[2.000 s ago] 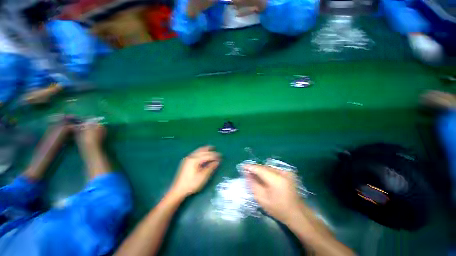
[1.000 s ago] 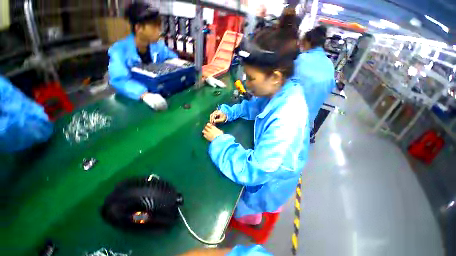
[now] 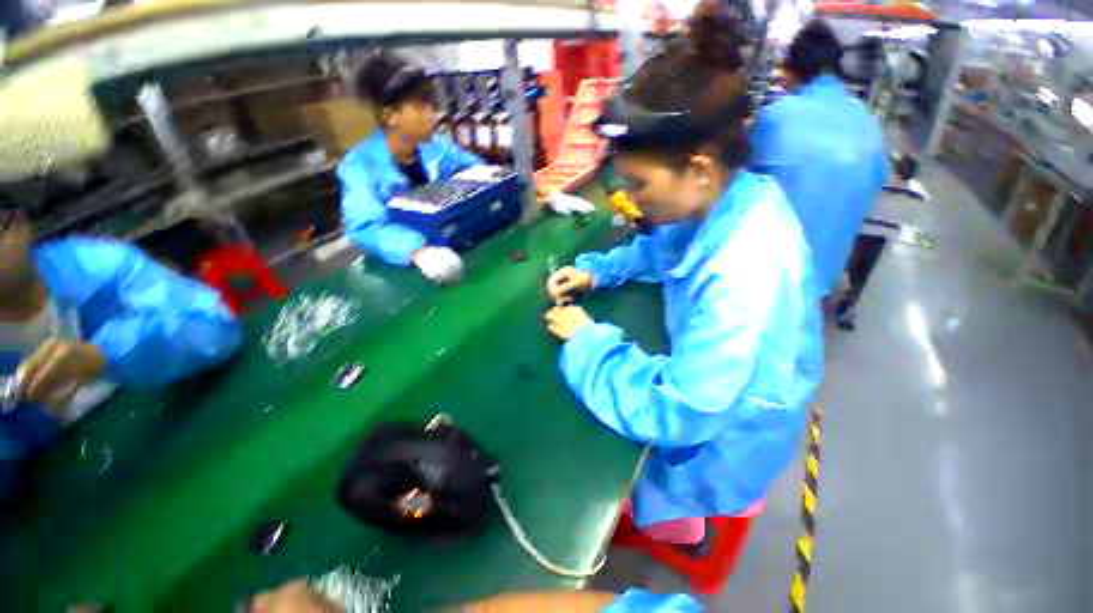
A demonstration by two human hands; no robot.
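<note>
A bare forearm [image 3: 539,602] with a blue sleeve end [image 3: 653,602] enters along the bottom edge; it looks like my right arm. A blurred bit of a hand [image 3: 288,596] shows at the bottom left, cut off by the edge; I cannot tell whether it is my left or my right hand, or whether it holds anything. A heap of thin white strands [image 3: 356,589] lies beside it, partly cut off. A small dark unit [image 3: 271,536] lies just above that hand on the green surface.
A black desk fan [image 3: 417,481] with a pale cable [image 3: 533,545] stands right of the heap. Another unit [image 3: 350,375] and heap [image 3: 309,326] lie farther off. People in blue smocks work around the line; one holds a blue bin [image 3: 462,206]. A red stool [image 3: 707,553] stands at right.
The view has swung right since the first frame, where both my hands were over the near worktop. Since the second frame it has turned back left a little, and the blurred hand shows.
</note>
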